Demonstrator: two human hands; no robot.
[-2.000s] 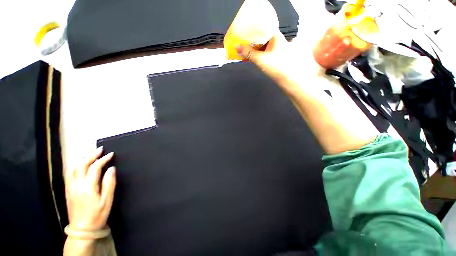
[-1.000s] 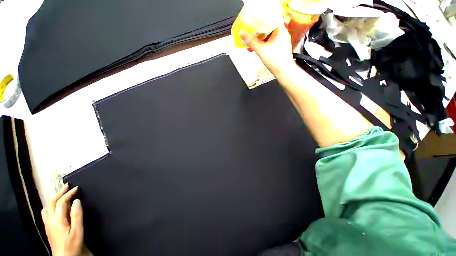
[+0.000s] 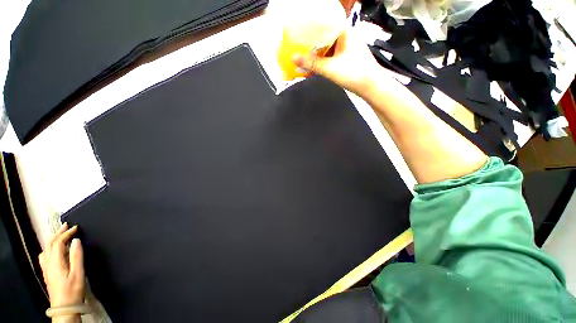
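A large matte black cut panel (image 3: 221,183) lies flat in front of me, with square notches at its two far corners. A thin pale glue line runs along its far and left notch edges. My right hand (image 3: 335,66) is shut on the glue bottle (image 3: 303,41), which has yellow-orange contents, at the right notch; its nozzle tip is hidden. My left hand (image 3: 63,271) lies at the panel's left corner, fingertips on the edge, holding nothing.
A far stack of black panels (image 3: 120,44) lies beyond the work. A left stack (image 3: 19,240) with a tan line is at the left edge. Black offcuts (image 3: 499,69) tangle at the right. The table's yellowed front edge (image 3: 366,262) shows near my right sleeve.
The view has shifted right, so panel and stacks sit further left. My right hand with the bottle has moved from the far edge to the right notch. My left hand stays at the left corner.
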